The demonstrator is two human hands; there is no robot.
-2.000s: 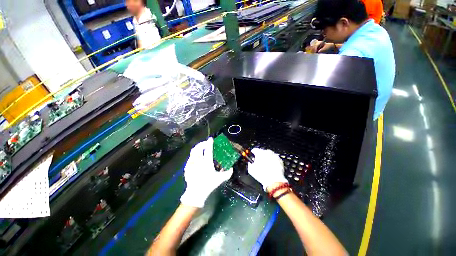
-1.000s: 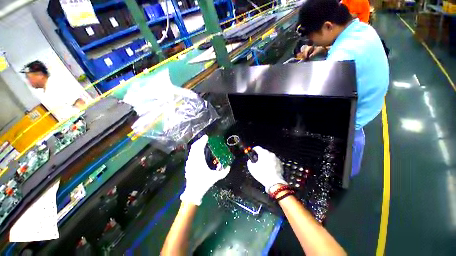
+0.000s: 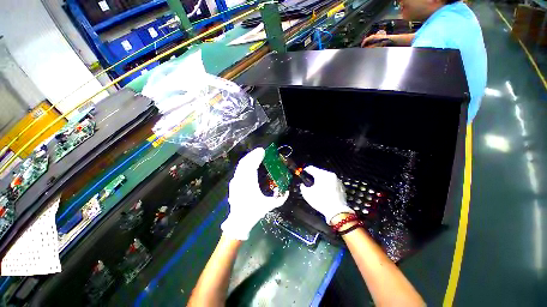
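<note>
My left hand, in a white glove, holds a green circuit board by its edges. The board is tilted, its plain green side facing right, and parts show on its lower left side. My right hand, also gloved, grips side cutters with dark handles and orange-red bands. The cutter jaws point at the board's right side; whether they touch it cannot be told. The board is held at the front left of a black open box.
Silver clippings lie in the box. A U-shaped handle is on its front edge. A crinkled plastic bag lies beyond. Boards sit on the dark line at left. A dotted white sheet is at far left. A person in blue is behind the box.
The view has shifted, so the box and person sit differently in the picture. The board has turned in my left hand since a second ago. The person in white is out of view.
</note>
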